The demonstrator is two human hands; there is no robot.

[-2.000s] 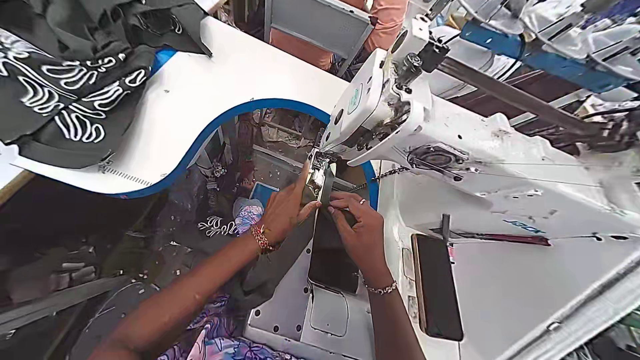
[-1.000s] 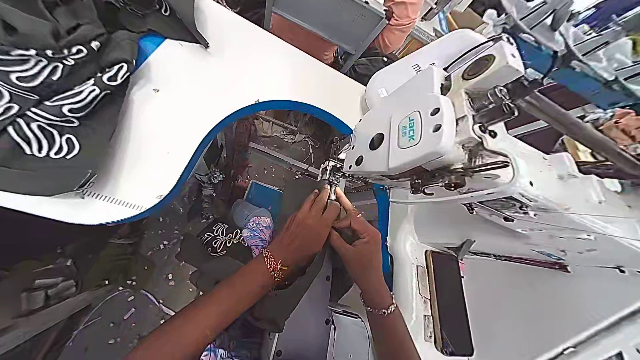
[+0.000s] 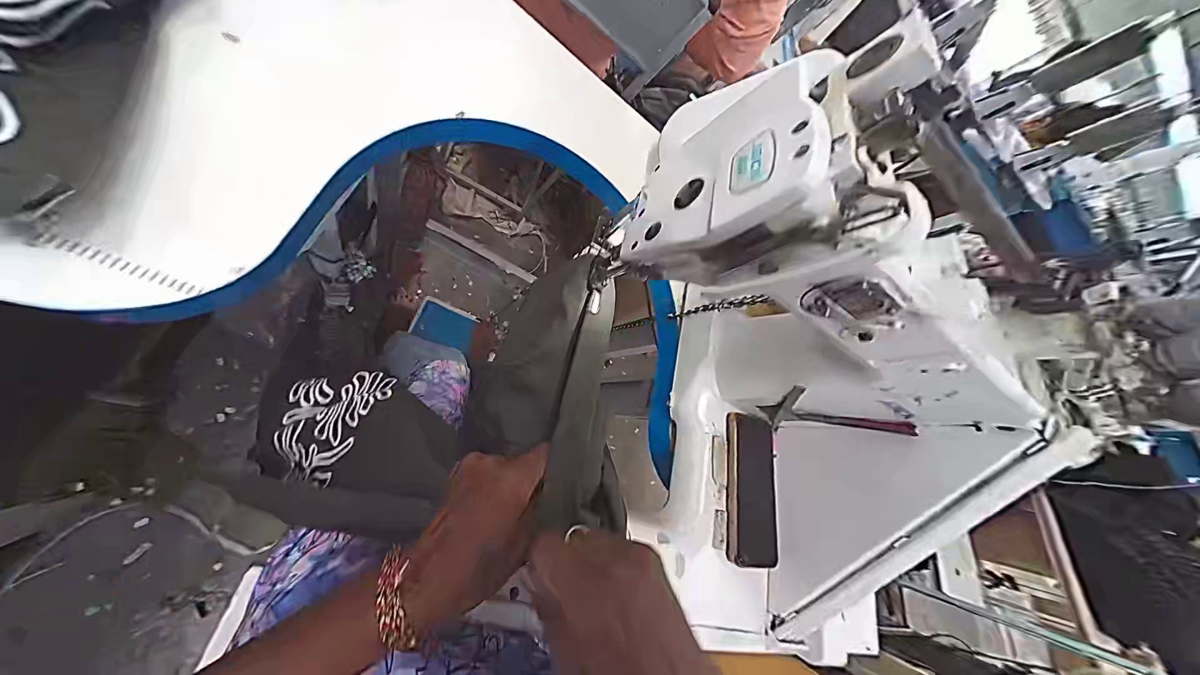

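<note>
A dark fabric garment (image 3: pixel 525 384) hangs from the needle area of a white industrial sewing machine (image 3: pixel 741 178) down toward me. My left hand (image 3: pixel 492 506), with a beaded bracelet at the wrist, is closed on the garment's edge. Beside it my right hand (image 3: pixel 600 581), with a ring on one finger, grips the same cloth lower down; its fingers are partly hidden and blurred. Between the needle and my hands the cloth runs in a taut fold. White looped embroidery (image 3: pixel 328 422) shows on the part of the garment lying over my lap.
A white table with a blue edge (image 3: pixel 394 145) curves around the left of the machine. Dark embroidered cloth (image 3: pixel 66 112) lies on it at the far left. A phone (image 3: pixel 752 489) rests on the machine bed at right. Part of another person (image 3: pixel 741 37) shows beyond the table.
Both hands have come down from the needle area toward my body, holding the cloth. A longer stretch of garment now shows between needle and hands. The view has shifted.
</note>
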